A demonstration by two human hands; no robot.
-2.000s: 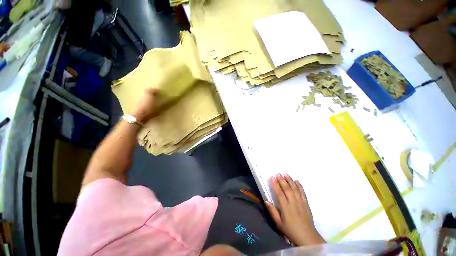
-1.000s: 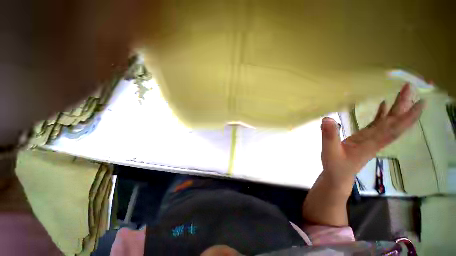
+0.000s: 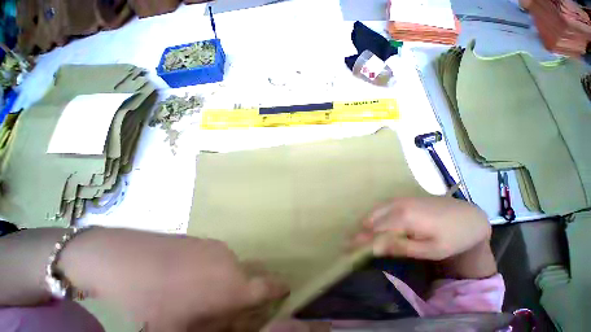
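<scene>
An olive-tan bag body panel (image 3: 285, 188) lies flat on the white bench in front of me, its near edge lifted and bent. My left hand (image 3: 175, 279), blurred, is at the panel's near left edge, fingers on it. My right hand (image 3: 421, 230) grips the near right edge between thumb and fingers. The yellow positioning template (image 3: 359, 113) with its black strip lies just beyond the panel's far edge. Part of the near edge is hidden by my hands.
Panel stacks stand at left (image 3: 32, 162) and right (image 3: 512, 104). A white paper sheet (image 3: 84, 123), loose tabs (image 3: 173, 111), a blue tray (image 3: 192, 79), a glue bottle (image 3: 374, 68), a black cloth (image 3: 369, 42), a hammer (image 3: 440, 159), a red-and-black tool (image 3: 505, 198) and orange pieces (image 3: 421, 32) surround the work.
The view has turned from the left-side stack back to the bench. The panel, raised close to the camera before, now lies on the bench. My right hand was open and now grips its edge.
</scene>
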